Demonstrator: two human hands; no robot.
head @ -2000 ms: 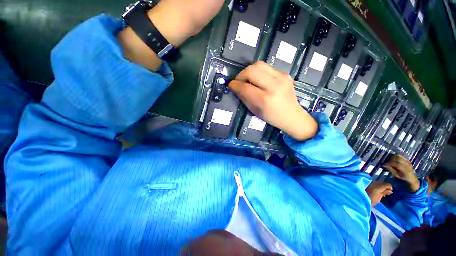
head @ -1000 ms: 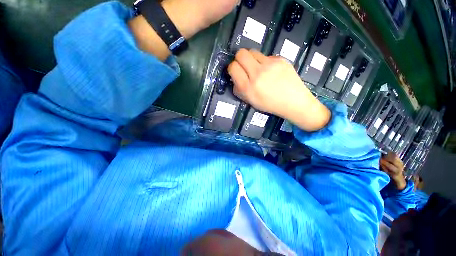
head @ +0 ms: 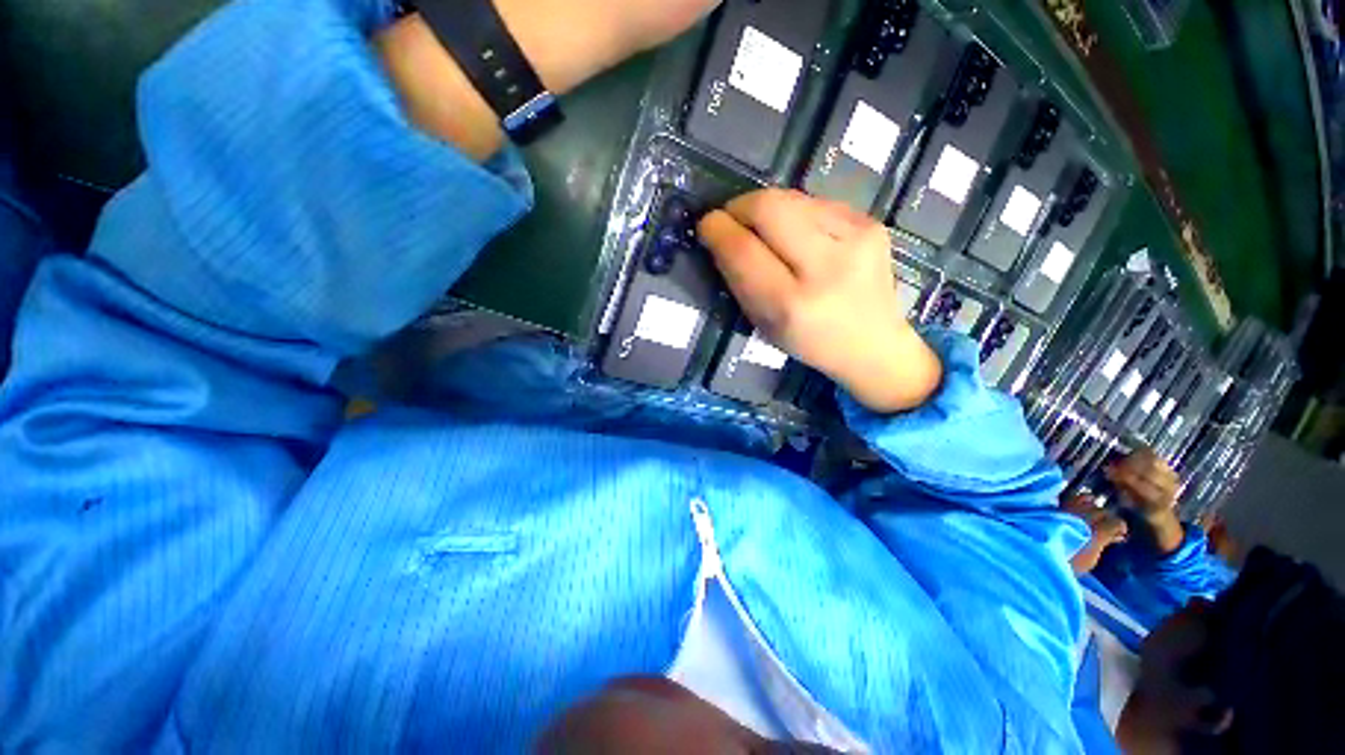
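Note:
Dark grey phone back covers [head: 686, 295] with black lens clusters and white labels lie in two rows in a clear blister tray [head: 617, 273]. My right hand [head: 826, 288] is over the near row at the left. Its fingers are bent and drawn together, with the tips just right of the lens cluster [head: 671, 236] on the leftmost near cover. Whether they pinch something small is too hard to see. My left hand [head: 620, 18] is mostly cut off by the top edge; only its wrist side shows, beside a black wristwatch [head: 484, 62], and its fingers are out of view.
The tray lies on a dark green surface [head: 553, 251], with a worn, paint-chipped rail [head: 1143, 148] beyond it. Ridged trays of covers [head: 1136, 362] stand to the right. Another person's hands [head: 1143, 484] and dark-haired head [head: 1271, 664] are at the lower right.
My right hand has moved slightly right and nearer me, uncovering more of the leftmost near cover's lens cluster. The view has shifted a little. The other person's hands have moved.

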